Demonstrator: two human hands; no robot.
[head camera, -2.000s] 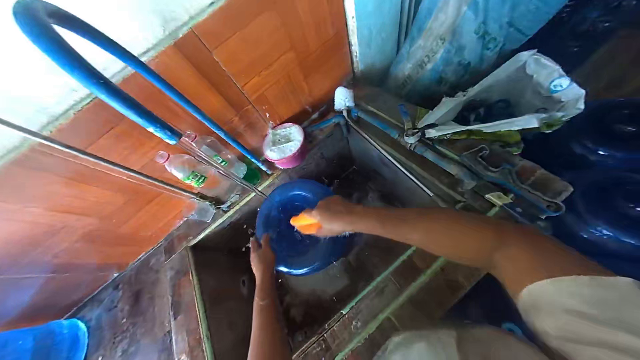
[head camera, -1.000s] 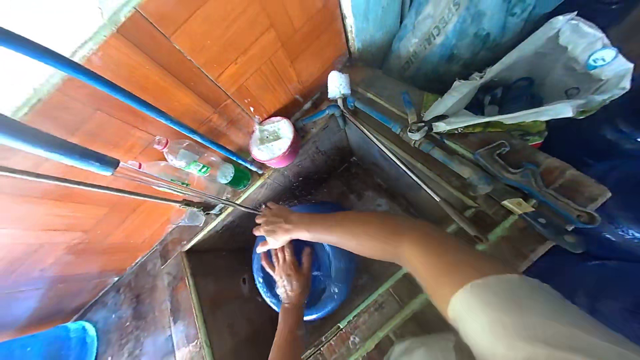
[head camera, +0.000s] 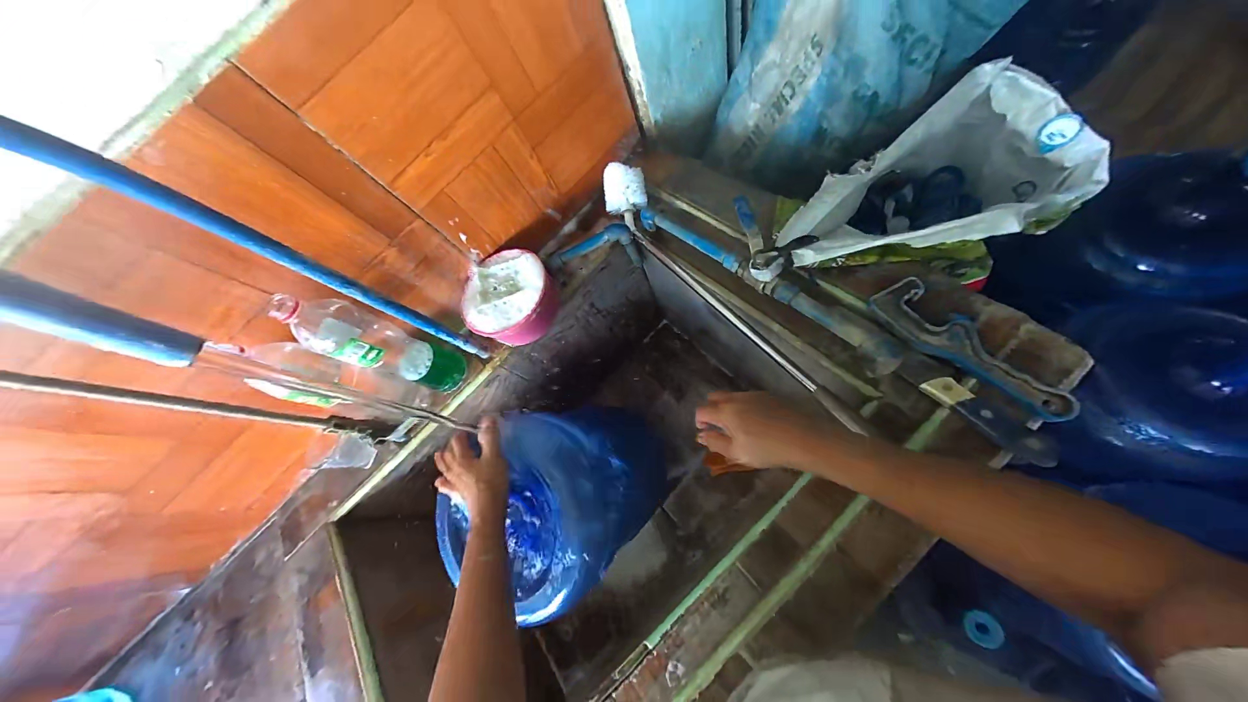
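Note:
A translucent blue water jug (head camera: 609, 478) lies tilted in the tiled basin, its round end toward the lower left. My left hand (head camera: 473, 468) is on the upper left edge of that end, fingers spread over it and gripping the jug. To the right of the jug, my right hand (head camera: 746, 429) is low over the basin with its fingers curled. An orange object (head camera: 723, 464) shows just under its palm; whether the fingers hold it or only touch it cannot be told. The palm hides most of that object.
Plastic bottles (head camera: 366, 346) and a pink tub of white stuff (head camera: 507, 297) line the left ledge, beside blue-handled rods (head camera: 244, 244). A white-headed brush (head camera: 624, 187), blue pipe, hacksaw frame (head camera: 975, 356) and open white bag (head camera: 975, 175) occupy the right side. More blue jugs stand far right.
My right hand has moved off the jug to the right; a second ago both hands were together at it. The jug has turned from upright to lying tilted. Two seconds ago my right hand held the orange object.

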